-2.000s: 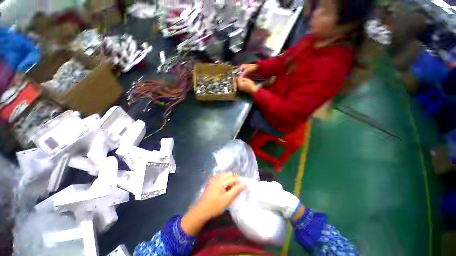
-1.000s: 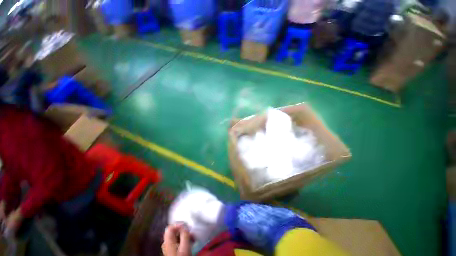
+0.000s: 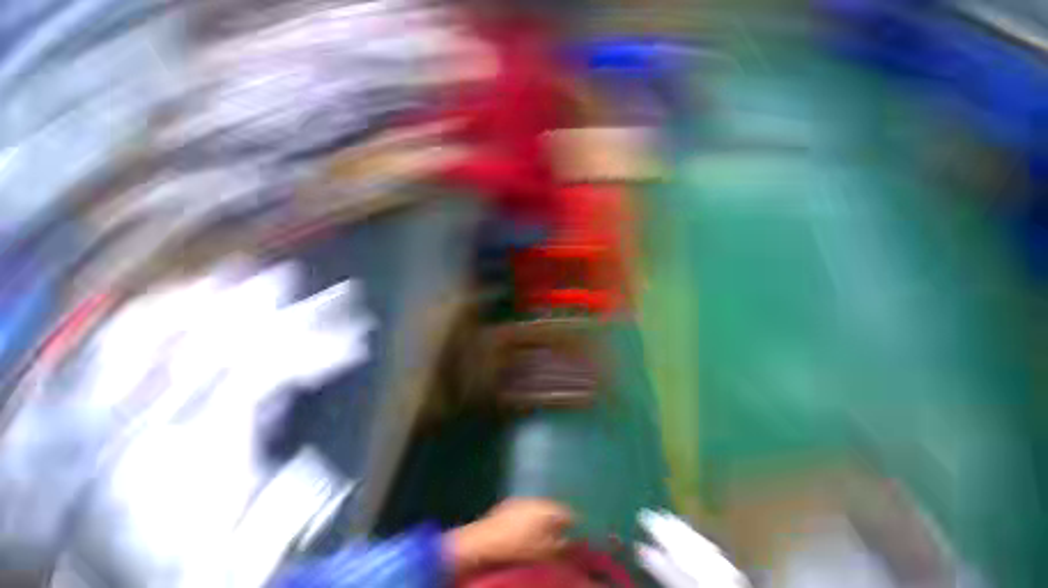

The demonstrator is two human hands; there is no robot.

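Observation:
The whole view is heavily blurred. My left hand [image 3: 511, 538], bare with a blue sleeve, is low near the middle, its fingers curled. A pale greyish patch [image 3: 534, 459] lies just above it; I cannot tell whether it is a held clear bag. My right hand [image 3: 690, 554], in a white glove, is at the bottom edge, partly cut off, with fingers spread and nothing visible in them. White plastic housings [image 3: 172, 425] are heaped on the dark bench [image 3: 333, 396] at the left.
A brown carton [image 3: 770, 505] with whitish contents is cut off at the bottom right. A red stool [image 3: 575, 247] and a person in red [image 3: 506, 115] are ahead. A brownish box-like shape [image 3: 546, 356] is below the stool. Green floor [image 3: 781, 310] extends right.
The view has swung from the floor and carton back towards the bench. The white bagged bundle seen earlier at my hands no longer shows there. My hands are now apart.

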